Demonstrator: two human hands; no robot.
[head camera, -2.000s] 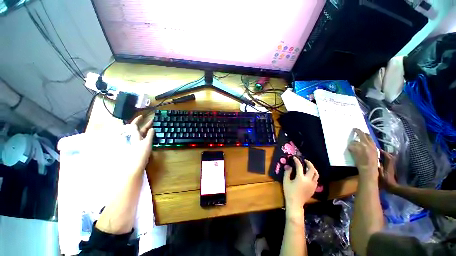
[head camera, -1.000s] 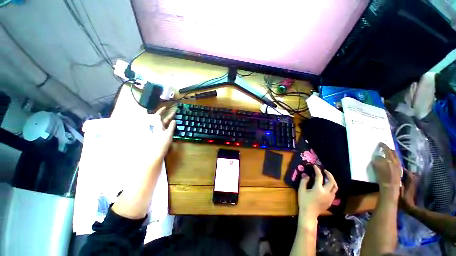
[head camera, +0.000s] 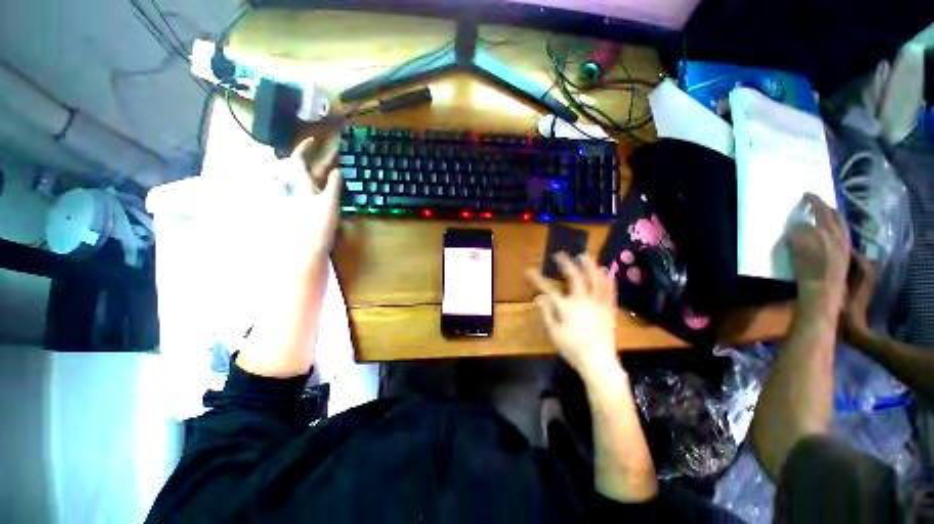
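Note:
The backlit keyboard (head camera: 476, 176) lies across the desk with red, green and blue lights. My left hand (head camera: 312, 194) rests at the keyboard's left end, partly washed out by glare; whether its fingers hold anything is unclear. My right hand (head camera: 581, 310) is empty, fingers spread, just below the small black flat item (head camera: 565, 252). The smartphone (head camera: 468, 281) lies in front of the keyboard with a bright screen. The black mouse (head camera: 671, 274) sits on the black mouse pad (head camera: 696, 194) with pink prints, right of my right hand.
Another person's hand (head camera: 819, 244) is on the handwritten pages (head camera: 780, 184) at right, over a blue item (head camera: 743, 78). Overexposed white sheets (head camera: 220, 276) lie under my left forearm. A power adapter (head camera: 277, 113), the monitor stand (head camera: 466, 53) and cables are behind the keyboard.
My right hand has left the mouse and moved left, to the small black item. My left hand stays at the keyboard's left end. The view has tilted down, so less of the monitor shows.

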